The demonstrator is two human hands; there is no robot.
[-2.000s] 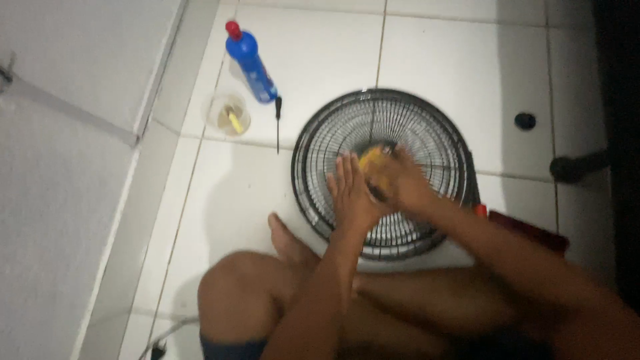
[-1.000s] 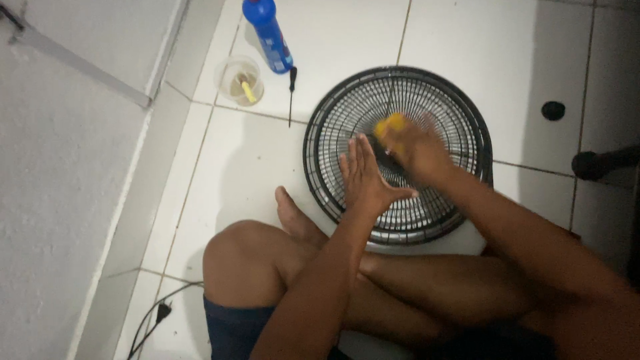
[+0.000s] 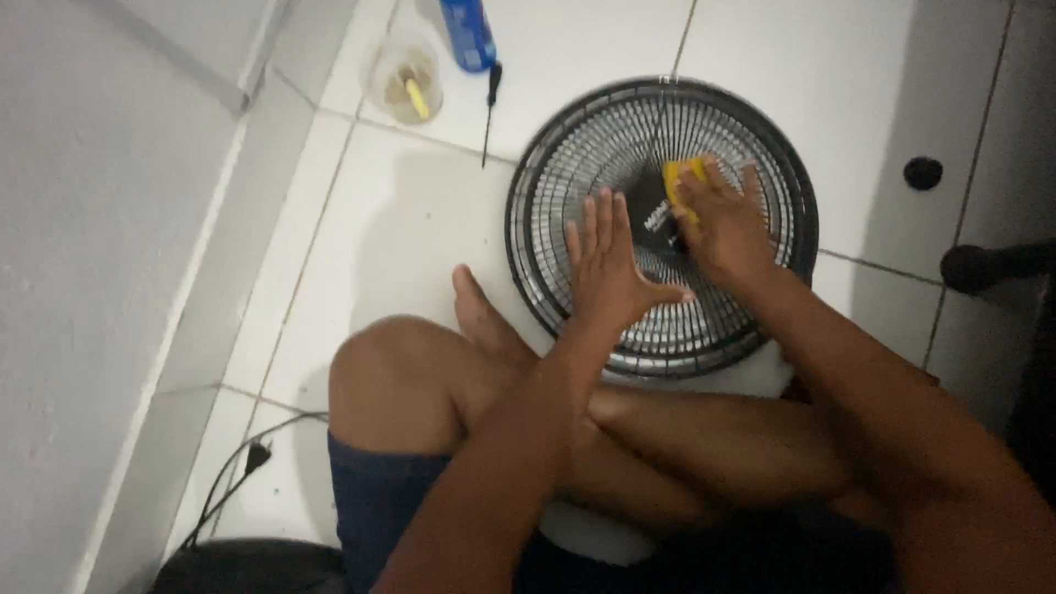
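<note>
A round black fan grille [image 3: 544, 289] lies flat on the tiled floor in front of my crossed legs, with a dark badge bearing writing [image 3: 643, 219] at its centre. My left hand [image 3: 609, 276] rests on the near left part of the grille, its fingers straight and the thumb spread, holding nothing. Just right of the badge, my right hand [image 3: 726, 227] has a yellow sponge or cloth [image 3: 681, 177] under its fingers, pressed on the wires. The fingers partly cover the yellow piece.
A clear tub [image 3: 396, 103] with liquid and a yellow item, a blue bottle [image 3: 469, 37] and a black-handled screwdriver [image 3: 493, 87] are at the upper left. A round black cap or knob [image 3: 922, 173] lies right. A cable with a plug [image 3: 257, 455] is lower left, near the wall [image 3: 99, 206].
My right hand and the yellow piece have moved over the grille, from near its centre to right of the badge. My left hand's thumb was less spread two seconds ago.
</note>
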